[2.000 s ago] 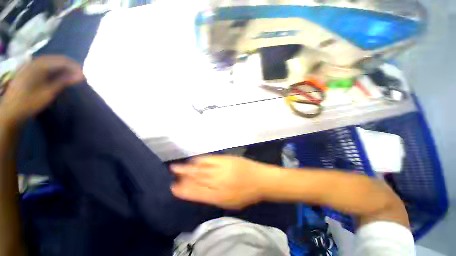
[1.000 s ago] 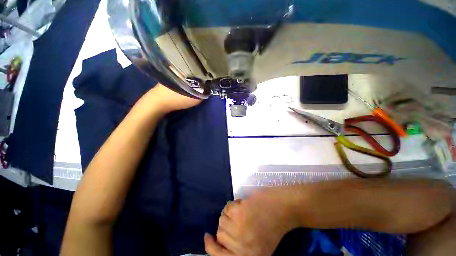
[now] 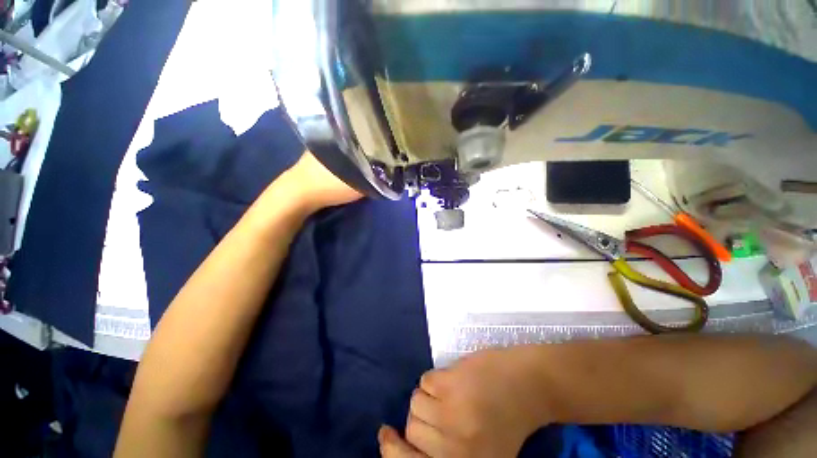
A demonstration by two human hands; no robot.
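A dark navy fabric panel (image 3: 358,313) lies on the white table under the sewing machine head (image 3: 537,89), its right edge in line with the presser foot and needle (image 3: 419,183). My left hand (image 3: 331,183) lies on the fabric just left of the needle; its fingers are hidden behind the machine head. My right hand (image 3: 461,402) is at the fabric's right edge near the table front, fingers curled over the edge and holding it.
Scissors (image 3: 618,255) with red and yellow handles lie right of the needle. Near them are a black rectangle (image 3: 588,182), an orange-handled tool (image 3: 703,236), a green item (image 3: 743,244) and a small box (image 3: 788,288). Another navy panel (image 3: 81,188) lies left. A blue basket (image 3: 672,440) shows below.
The navy fabric was over the lap and table edge; it now lies under the machine head. Both hands moved to the machine. Since one second ago the view has shifted slightly.
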